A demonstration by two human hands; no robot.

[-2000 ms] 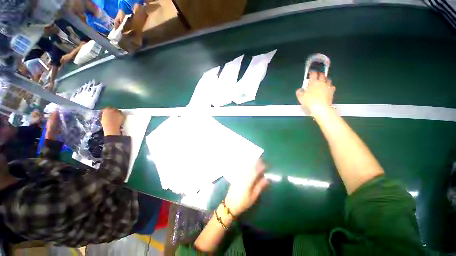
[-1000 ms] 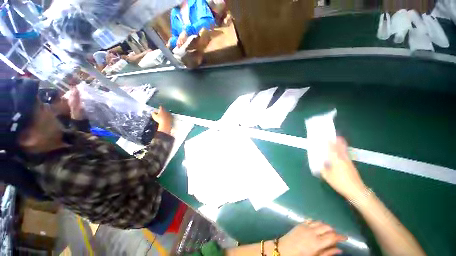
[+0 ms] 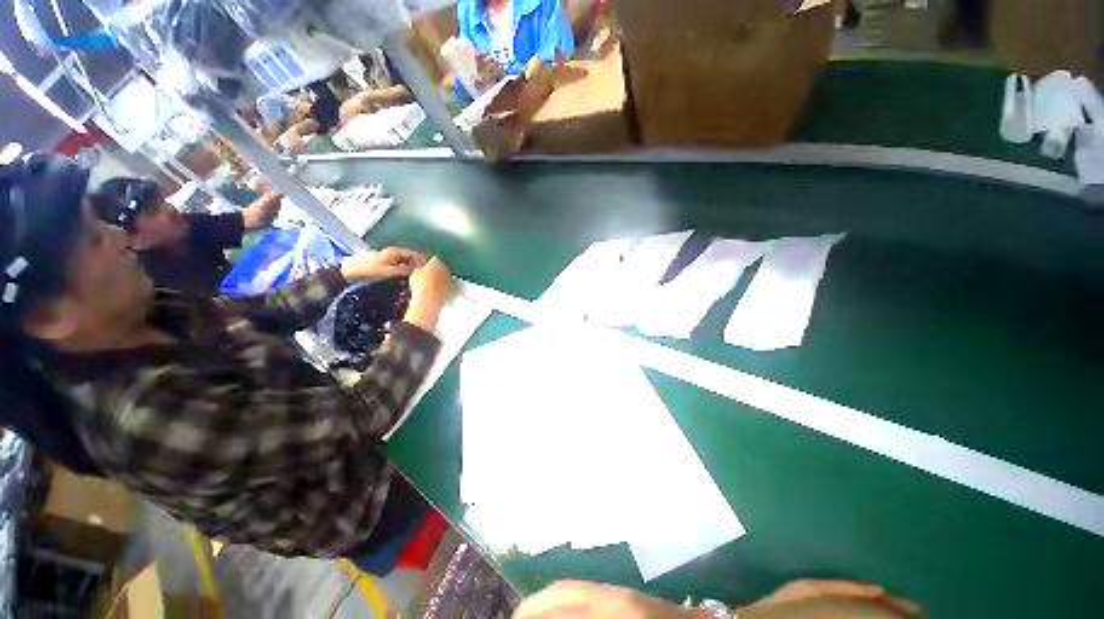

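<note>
Several white wrapped bundles lie side by side on the green surface beyond the white strip, their pointed ends away from me. A glaring white fanned pile of sheets lies on the near side of the strip. Bare skin of a hand or forearm shows in two places at the bottom edge, with a bracelet between them. It is cut off by the frame, so I cannot tell which part belongs to my left or right hand. What the fingers do is hidden.
The narrow white strip runs to the right. At left a person in a plaid shirt handles small dark parts by a blue bag. Behind stand cardboard cartons. White units stand at the far right.
The white bundle held in my right hand now appears to lie at the right end of the row beyond the strip. My hands have moved down to the bottom edge. The view has shifted.
</note>
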